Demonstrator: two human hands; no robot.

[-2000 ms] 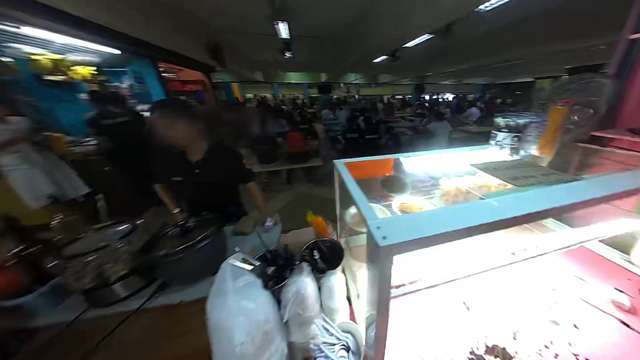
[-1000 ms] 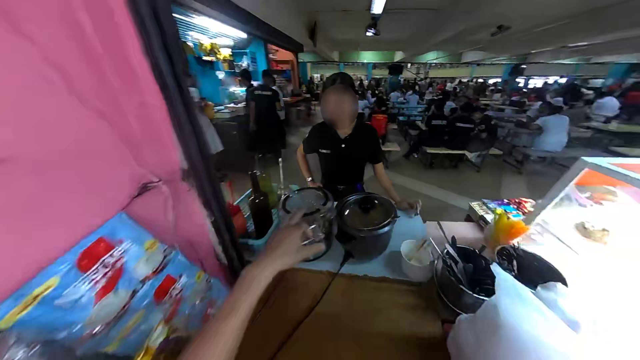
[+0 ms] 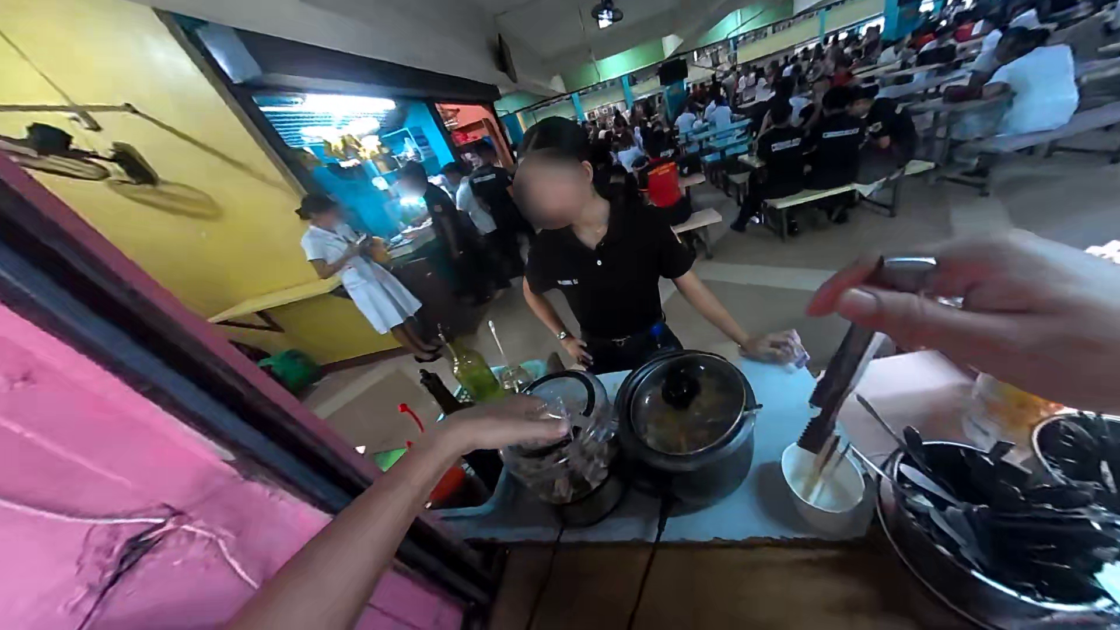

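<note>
My left hand (image 3: 503,429) rests on top of a clear container (image 3: 564,472) with pieces inside, its fingers on something clear at the lid. In my right hand (image 3: 954,306), at the right, are metal tongs (image 3: 844,372), their dark toothed ends pointing down over a white bowl (image 3: 822,481) that holds sticks or utensils. Between the hands stands a dark round pot (image 3: 691,437) with a glass lid and black knob. To the right of the bowl, a metal basin (image 3: 1006,534) holds many dark-handled utensils.
A person in a black shirt (image 3: 612,271) stands across the counter (image 3: 774,464), one hand on its edge. A blue tray (image 3: 481,503) with bottles stands left. The pink wall (image 3: 105,490) and dark frame border the left side. Cords run down the wooden front.
The view has swung left, then closer over the pots. My right hand with the tongs has come into view at the right. My left hand remains at the clear container.
</note>
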